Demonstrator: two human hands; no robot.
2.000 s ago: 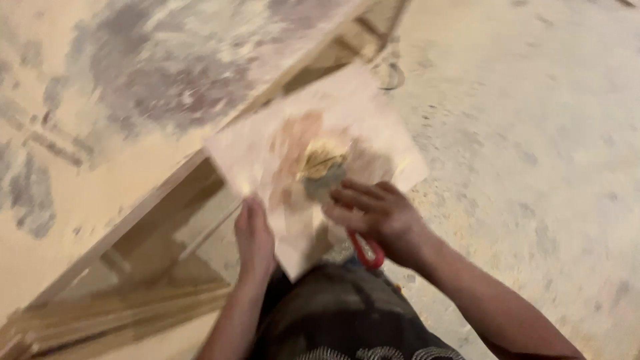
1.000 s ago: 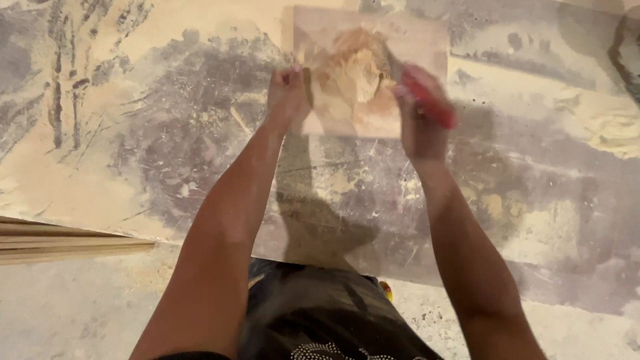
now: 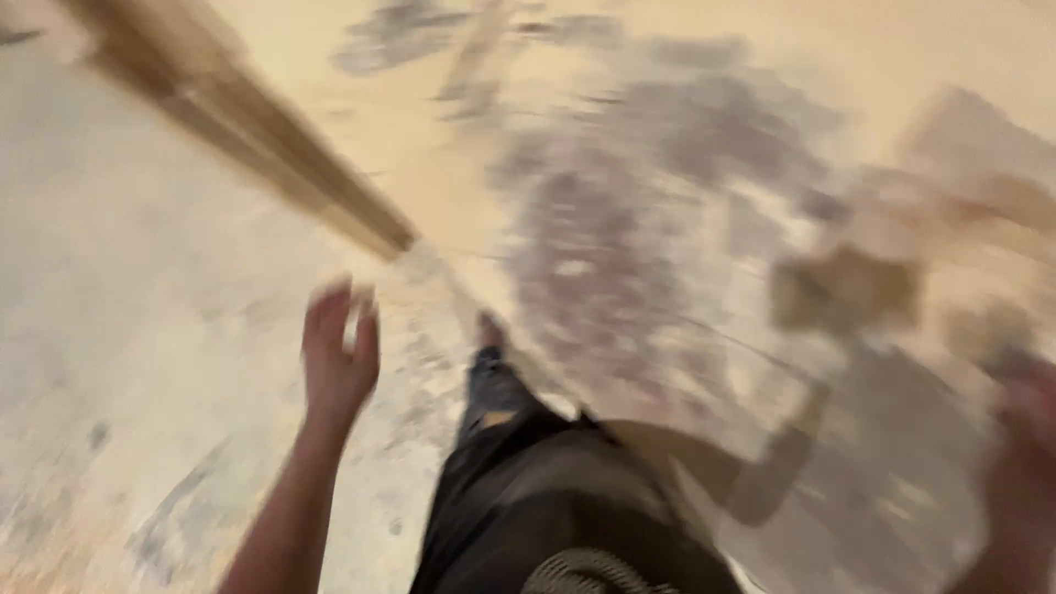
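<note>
My left hand (image 3: 340, 355) is empty, its fingers apart, over the pale, stained floor to the left of my legs. At the right edge my right hand (image 3: 1027, 412) is strongly blurred and partly cut off; a reddish handle and a greyish blade of a putty knife (image 3: 1005, 361) show at it. Beyond that hand a pale pinkish square board (image 3: 961, 136) lies on the stained work surface (image 3: 577, 247), with tan, smeared filler (image 3: 1011, 202) on it. A blurred brownish patch, of a kind I cannot tell, is left of the knife.
Long wooden strips (image 3: 256, 132) run diagonally from the upper left, ending near the edge of the work surface. The mottled floor (image 3: 148, 272) spreads at the left. A shadow falls across the surface at the lower right.
My left hand has let go of the board and moved left, away from it. The view has swung strongly, so the board now appears at the far right.
</note>
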